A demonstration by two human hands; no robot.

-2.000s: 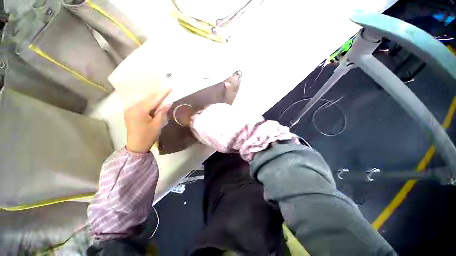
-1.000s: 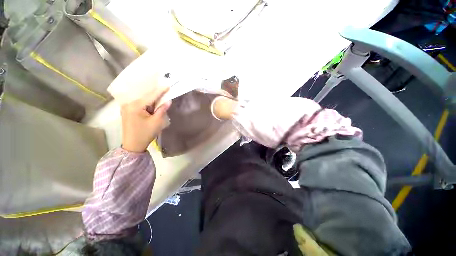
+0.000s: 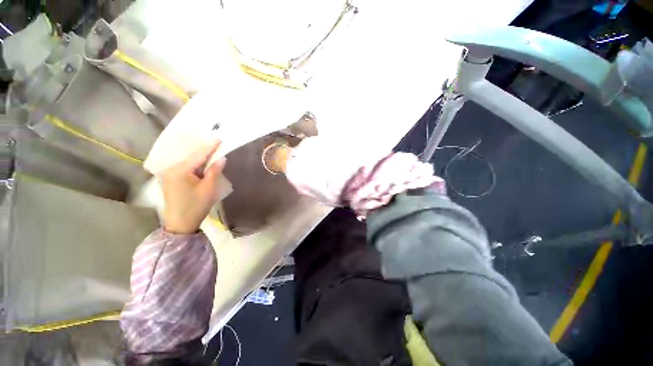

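The bag (image 3: 187,127) lies on the white table, its outside washed out by glare, with a small dark snap near the mouth. Its dark brown lining (image 3: 249,187) shows in the open mouth, which faces me. My left hand (image 3: 187,191) pinches the near left edge of the mouth between thumb and fingers. My right hand (image 3: 277,159) reaches into the mouth from the right. Only its wrist with a thin bracelet shows; the fingers, and anything in them, are hidden inside the bag.
Grey-beige bags with yellow seam strips (image 3: 79,246) stand at the left. A cord (image 3: 326,37) and yellow edging lie beyond the bag. A pale blue curved bar (image 3: 548,57) on a grey frame stands at the right, over a dark floor with a yellow line.
My right forearm has moved left, with the hand further into the bag than one second ago. My left hand keeps its hold on the edge. The whole view has shifted slightly.
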